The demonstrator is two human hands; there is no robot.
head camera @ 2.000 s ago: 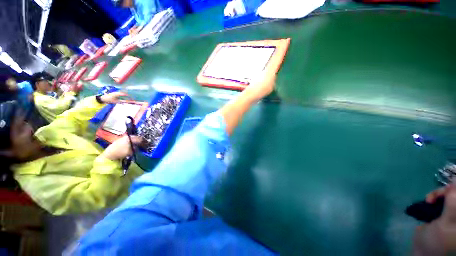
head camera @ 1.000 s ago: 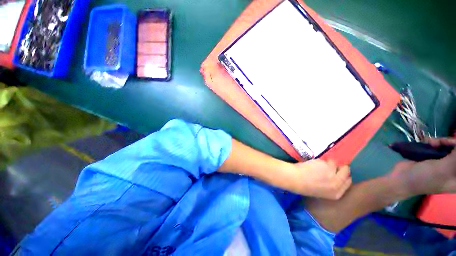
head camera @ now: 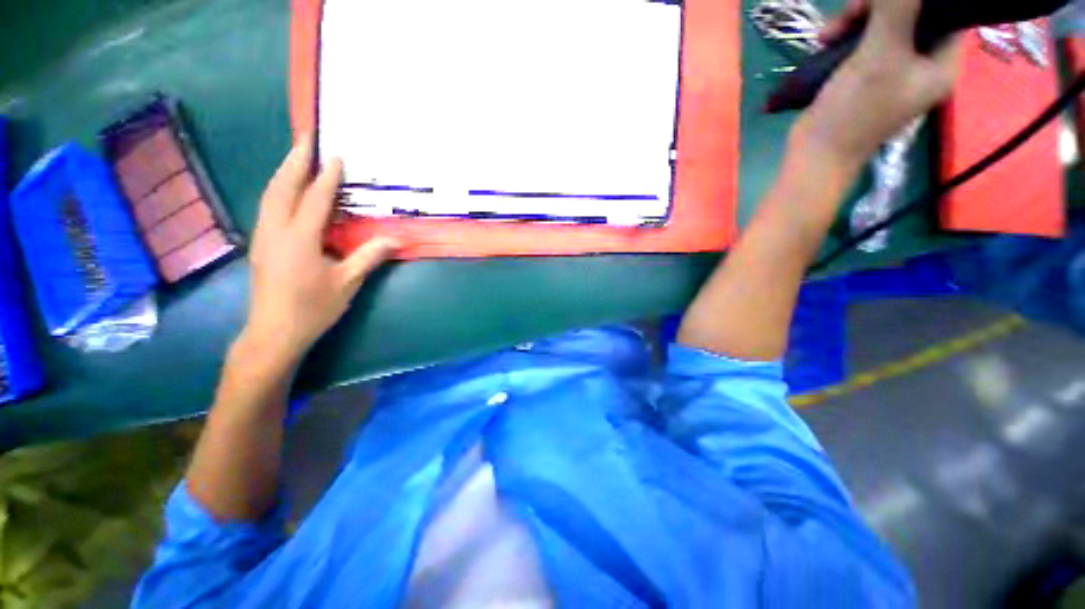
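A white display panel with a thin black frame lies on an orange-red foam pad in front of me; its top is cut off by the picture's edge. My left hand rests at the near left corner of the pad and panel, thumb on the pad's front edge and fingers along the left side. My right hand holds a black electric screwdriver to the right of the pad, above the bench and off the panel. Its black cord runs down and across.
A blue screw tray and a dark-edged tray with pinkish blocks are on the left, with clear plastic below. Whitish wire leads lie beyond the pad. Another orange-red pad and crumpled clear plastic are on the right.
The panel and pad now lie nearly square to me. My left hand has moved from the near corner to the left corner. My right hand has moved up with the screwdriver.
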